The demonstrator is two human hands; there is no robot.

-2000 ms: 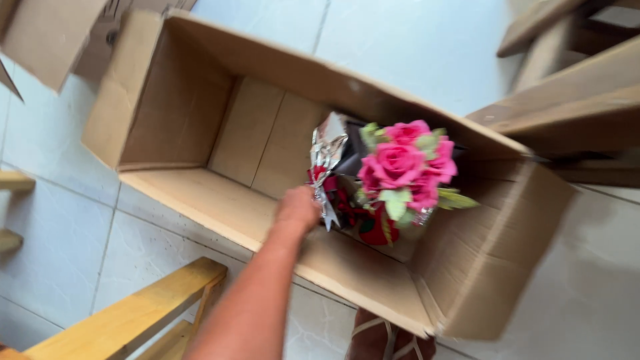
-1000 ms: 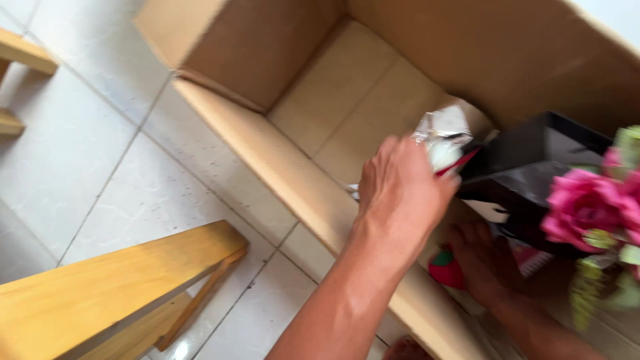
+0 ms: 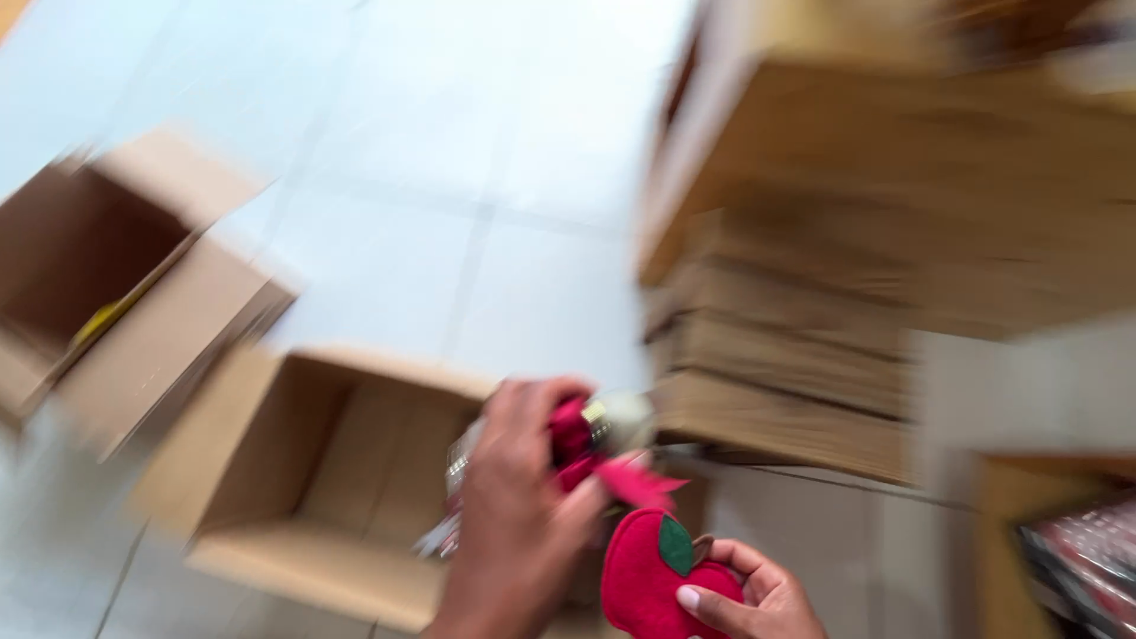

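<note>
My left hand (image 3: 532, 497) is closed around a bundle of red, silver and white decorations (image 3: 577, 430), blurred by motion, with a pink-red pointed piece sticking out at its right. Just below and to the right, my right hand (image 3: 754, 595) pinches a red felt apple (image 3: 643, 577) with a green leaf and a brown stem between thumb and fingers. Both hands are above the right part of an open cardboard box (image 3: 311, 564) on the floor. My hands and what they hold hide that part of the box.
Another open cardboard box (image 3: 169, 328) with something yellow inside lies at the left. A slatted wooden piece of furniture (image 3: 790, 355) rises at the upper right. At the lower right edge is a container (image 3: 994, 524) holding shiny wrapped items. The floor is tiled (image 3: 399, 222).
Both hands have come up out of the box with the decorations and the felt apple, which lay low in the box a second ago. The view has swung widely.
</note>
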